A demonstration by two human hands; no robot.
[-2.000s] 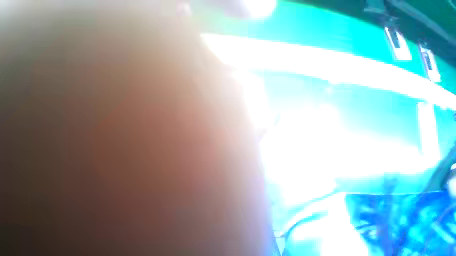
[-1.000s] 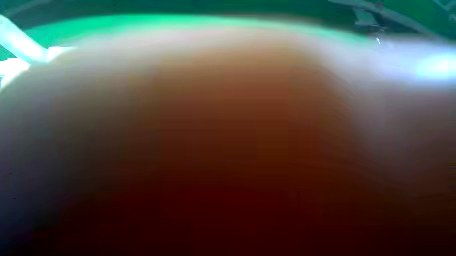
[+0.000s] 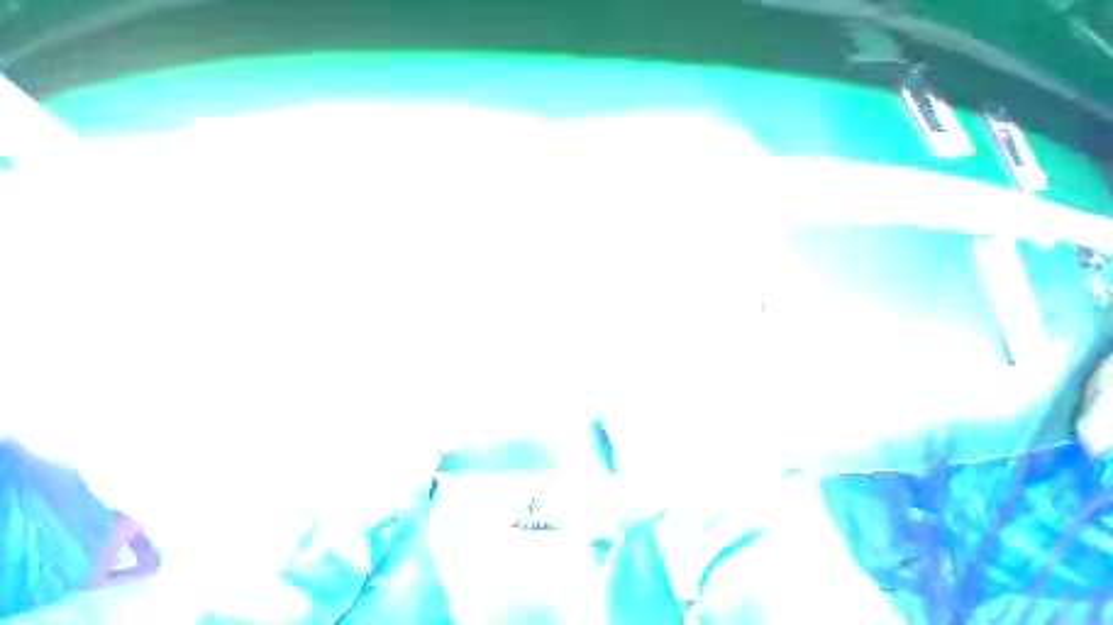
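Observation:
The picture is badly overexposed, and white glare covers the whole middle. I cannot make out my left hand or my right hand, nor anything held. Two pale flat pieces with dark openings, likely phone housings, show on the green conveyor belt at the upper right: one piece (image 3: 937, 120) and another beside it (image 3: 1017, 150). The belt (image 3: 830, 116) curves across the top.
The white line edge rail (image 3: 903, 193) runs to the right edge. A pale strip (image 3: 1011, 299) lies on the washed-out bench (image 3: 903, 275). Blue cloth (image 3: 1001, 525) fills the lower right. More blue cloth (image 3: 43, 519) and a reddish band (image 3: 128, 556) show at lower left.
The blurred brown shape, very close to the lens before, has gone from view. White glare now fills the middle, and the right-hand belt pieces and blue cloth show again.

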